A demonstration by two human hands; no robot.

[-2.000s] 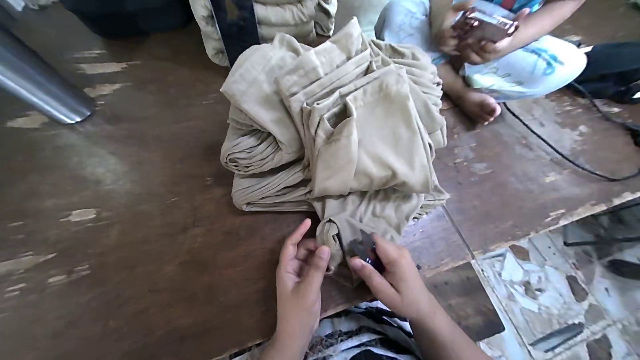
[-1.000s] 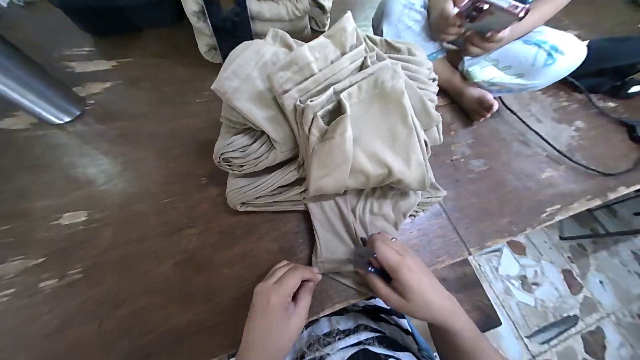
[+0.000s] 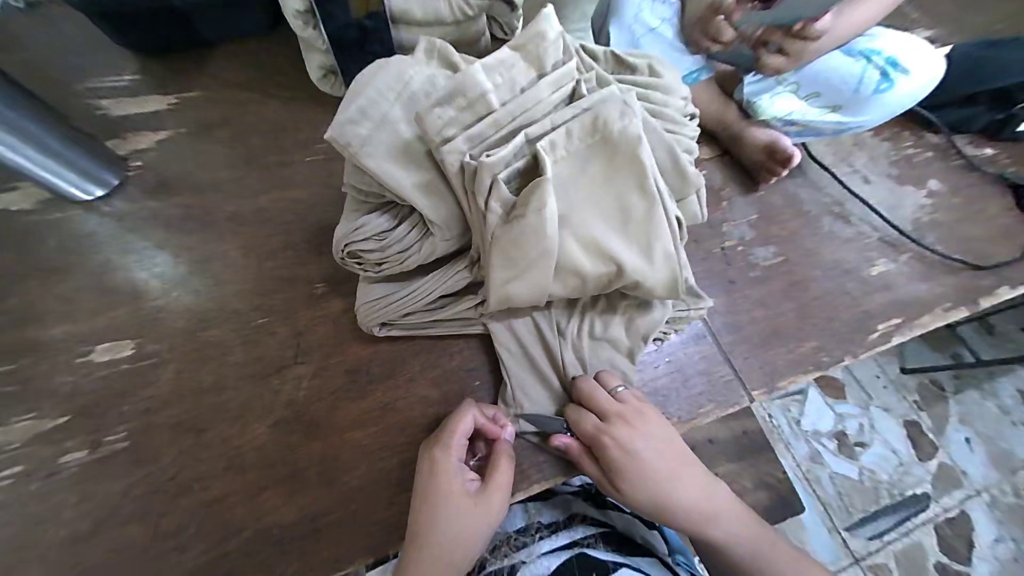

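Note:
A stack of folded beige cloth garments (image 3: 592, 200) lies on the wooden surface in front of me. One piece of beige fabric (image 3: 532, 360) hangs from it toward me. My right hand (image 3: 632, 448), with a ring on one finger, holds small thread snips (image 3: 544, 422) whose blades point left at the fabric's lower edge. My left hand (image 3: 468, 480) has thumb and forefinger pinched together at that edge, beside the blade tips. Whether they hold a thread or the cloth is too small to tell.
A metal leg (image 3: 60, 144) stands at the left. More beige cloth with a dark band (image 3: 356, 40) lies behind the stack. At the upper right a person sits cross-legged holding a phone (image 3: 788, 14). A black cable (image 3: 888, 224) crosses the worn wooden surface, whose edge drops to a tiled floor (image 3: 904, 472).
The fabric end that was bunched up between my hands two seconds ago now lies flatter. My left hand has moved from the surface's front edge up to the blade tips since one second ago.

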